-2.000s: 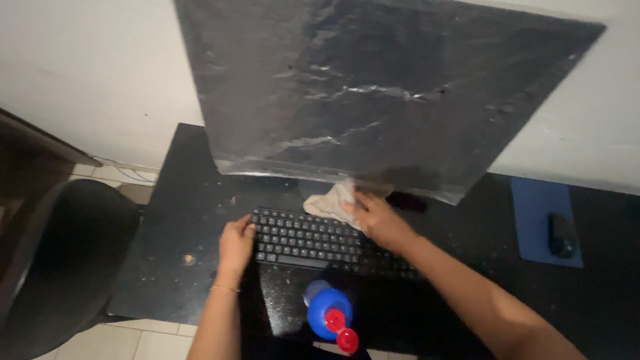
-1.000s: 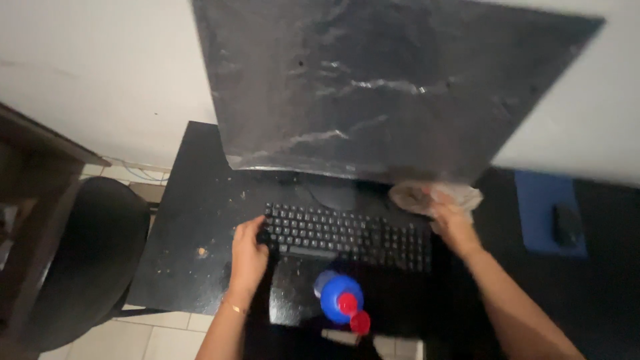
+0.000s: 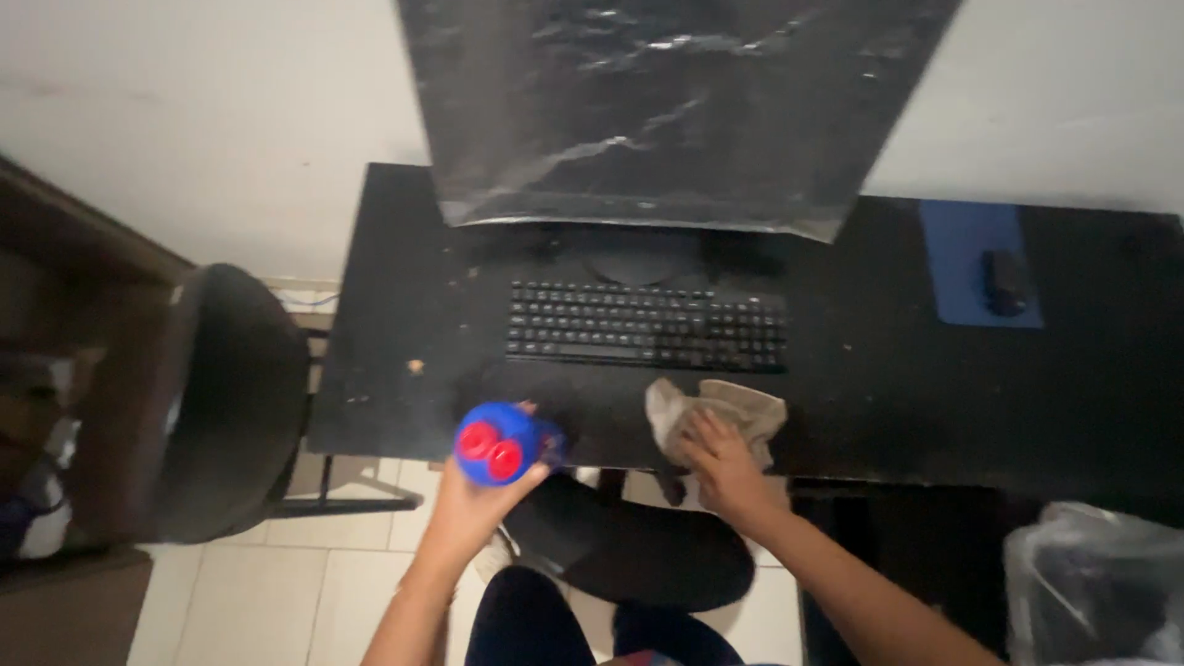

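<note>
My left hand (image 3: pixel 476 504) grips a blue plastic bottle (image 3: pixel 499 421) with a red flip cap, at the front edge of the black desk (image 3: pixel 879 388). The cap looks flipped back. Under my right hand (image 3: pixel 726 458) lies a crumpled light cloth (image 3: pixel 754 407), pressed on the desk near its front edge; the fingers rest over it. Just beyond the cloth is a black keyboard (image 3: pixel 638 324), untouched by either hand. Behind the keyboard stands a large monitor (image 3: pixel 666 120) that looks wrapped in clear plastic, its base partly hidden.
A black mouse (image 3: pixel 1004 282) sits on a blue mouse pad (image 3: pixel 953 268) at the right. Small crumbs (image 3: pixel 415 367) dot the desk's left part. A black chair (image 3: pixel 231 398) stands at the left, a dark seat (image 3: pixel 638 546) below the desk, and a clear plastic bag (image 3: pixel 1091 583) at the lower right.
My left hand has left the keyboard's left end and taken hold of the bottle. My right hand has brought the cloth from behind the keyboard to its near side. The view has shifted.
</note>
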